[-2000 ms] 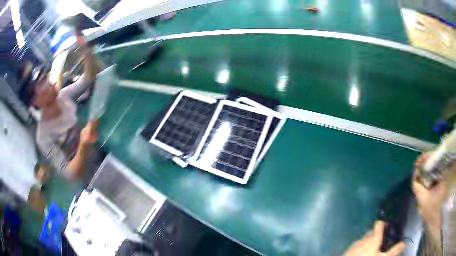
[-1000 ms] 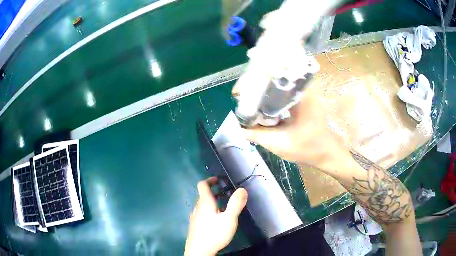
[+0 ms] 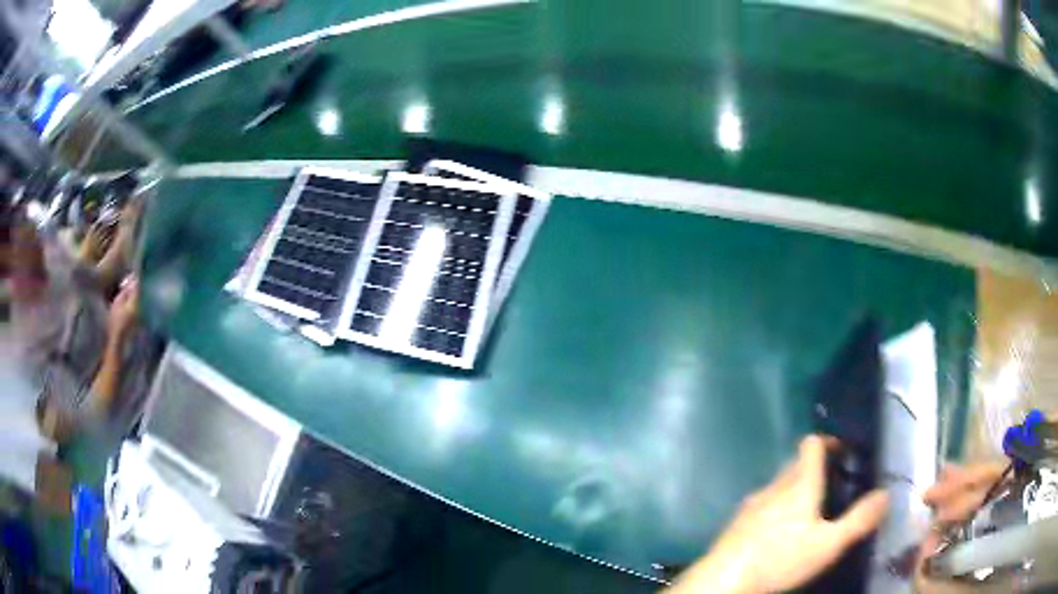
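My left hand [image 3: 789,528] holds the black back housing [image 3: 853,400] at its middle, the housing tilted up at the lower right. A solar panel [image 3: 914,383] lies beside it with its white back up. My right hand [image 3: 963,499] is at the right edge by the panel, blurred and partly cut off; the silvery glue gun [image 3: 1007,557] is beside it, and I cannot tell if the hand grips it.
Several solar panels [image 3: 429,267] lie overlapping, front up, on the green bench [image 3: 650,348]. A pale rail [image 3: 743,212] borders the green belt. The tan drip board [image 3: 1015,337] is at the right. Another person [image 3: 110,337] is at the left, near a white machine [image 3: 174,528].
The view has swung left, so the stacked panels are nearer the middle and my hands are at the lower right. My right hand and the gun are lower, beside the white panel back.
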